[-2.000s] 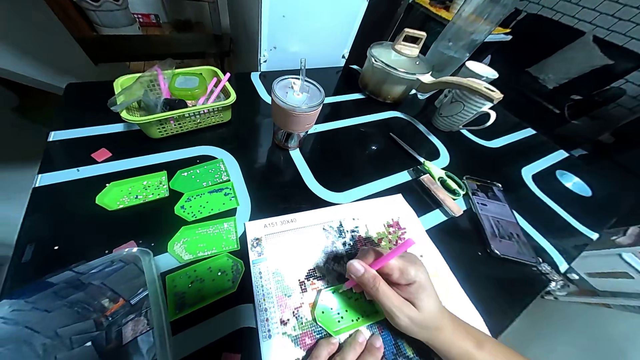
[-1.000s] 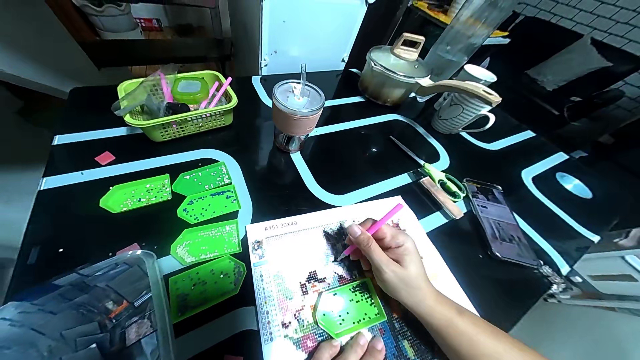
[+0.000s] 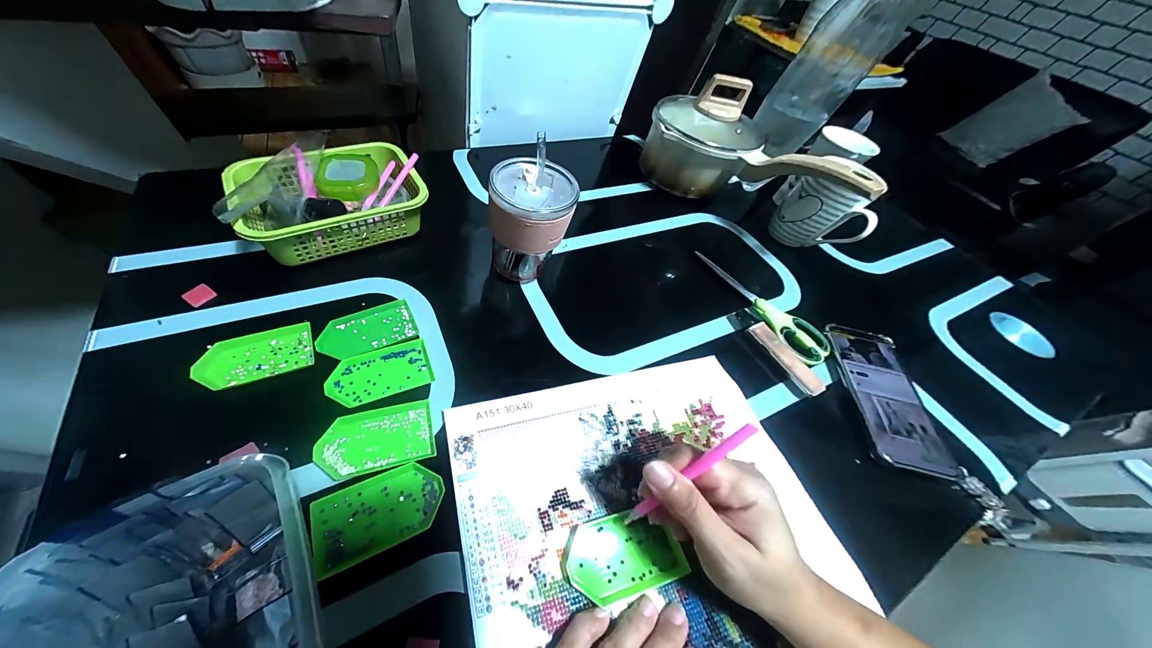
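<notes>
My right hand [image 3: 729,517] holds a pink diamond-painting pen [image 3: 697,470], its tip at the upper edge of a green plastic tray [image 3: 630,562] with dark drills in it. That tray lies on a partly filled diamond-painting canvas [image 3: 531,450]. At the bottom edge, the fingertips of my left hand [image 3: 625,625] touch or nearly touch the tray's lower edge; the rest of that hand is out of view. Several more green trays with drills, among them a large one [image 3: 373,517] with dark drills, lie left of the canvas on the black table.
A clear plastic box [image 3: 301,558] of small packets stands at the lower left. Farther back are a green basket [image 3: 333,236], a lidded cup with a straw [image 3: 533,216], a saucepan [image 3: 688,148] and mugs [image 3: 810,211]. Scissors [image 3: 783,326] and a phone [image 3: 891,405] lie at the right.
The pen tip has moved from the dark part of the canvas down to the green tray's upper edge. My left fingertips stay by the tray's lower edge.
</notes>
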